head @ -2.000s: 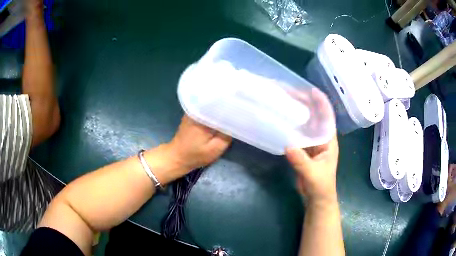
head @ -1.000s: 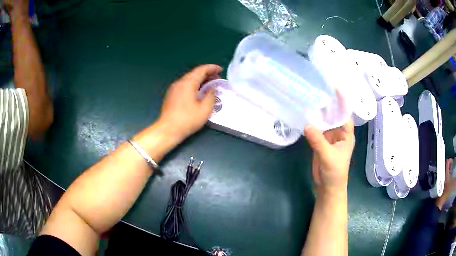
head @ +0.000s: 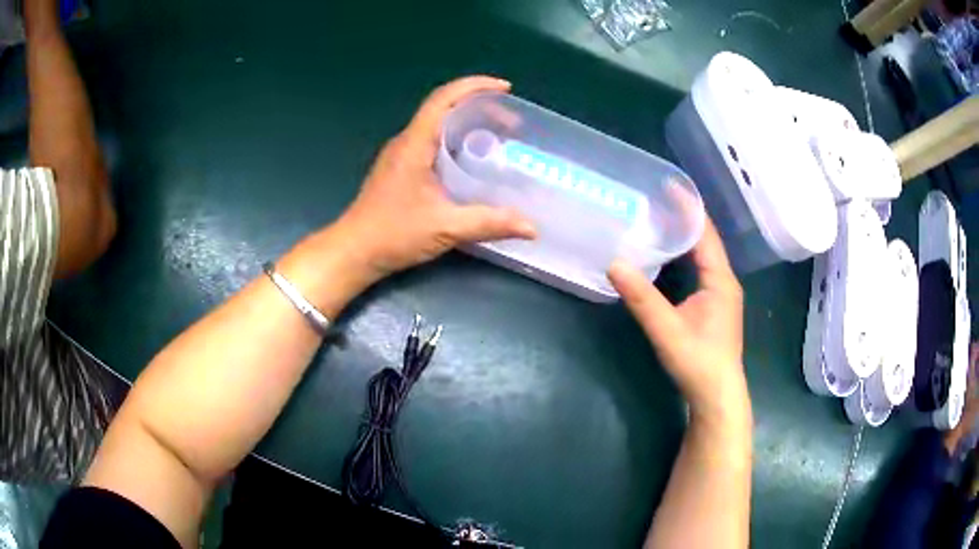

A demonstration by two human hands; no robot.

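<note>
A translucent container [head: 537, 231] with a pale teal printed strip sits in front of me, tilted down to the right. A white rim shows along its lower edge; how it meets the cover beneath is partly hidden. My left hand [head: 413, 198] grips its left end, fingers behind and thumb across the near side. My right hand [head: 692, 322] holds its right end, thumb at the near edge and fingers at the far side.
A black bundled cable [head: 378, 440] with two metal-tipped plugs lies nearer me. White-topped units [head: 773, 172] stand at right, with a black cover [head: 936, 322] among white ones. A clear plastic bag [head: 626, 16] lies at the far side. A person's arm [head: 70, 139] is at left.
The white cover with round vent grilles, seen separately a second ago, is now under the container. The container has come down over it, and my left hand has moved onto the container's left end.
</note>
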